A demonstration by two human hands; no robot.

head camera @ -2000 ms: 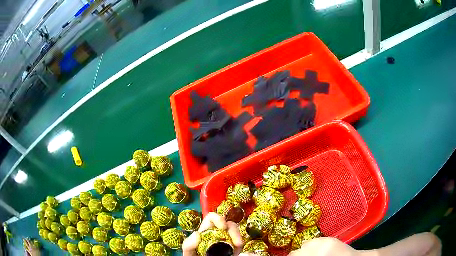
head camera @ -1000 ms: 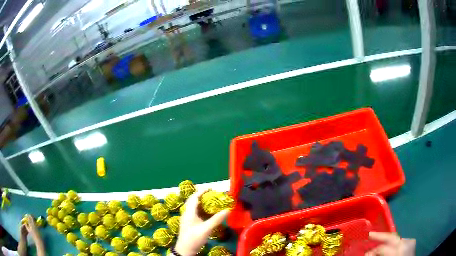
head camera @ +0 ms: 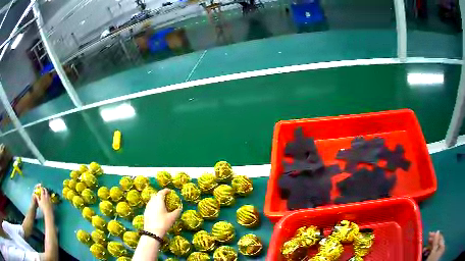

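My left hand (head camera: 159, 213), with a dark bead bracelet at the wrist, has its fingers on a gold ball-shaped head (head camera: 173, 200) among the rows of gold heads (head camera: 208, 208) on the bench. My right hand (head camera: 435, 246) is at the lower right, just right of the red perforated basket (head camera: 395, 229), partly cut off, fingers curled apart, with nothing seen in it. The basket holds several shiny gold heads (head camera: 331, 248). Behind it a red tray (head camera: 352, 131) holds flat black cross-shaped liners (head camera: 306, 188) in piles.
A dark-green belt (head camera: 204, 137) with white edging runs behind the bench. A yellow cylinder (head camera: 117, 140) lies on it. Another person's hands (head camera: 43, 196) hold a gold piece at the far left. White posts (head camera: 57, 66) stand beyond the bench.
The view has swung, so the trays appear further right. My left hand has moved left from beside the tray to the rows with the gold head. My right hand has left the basket to its right side.
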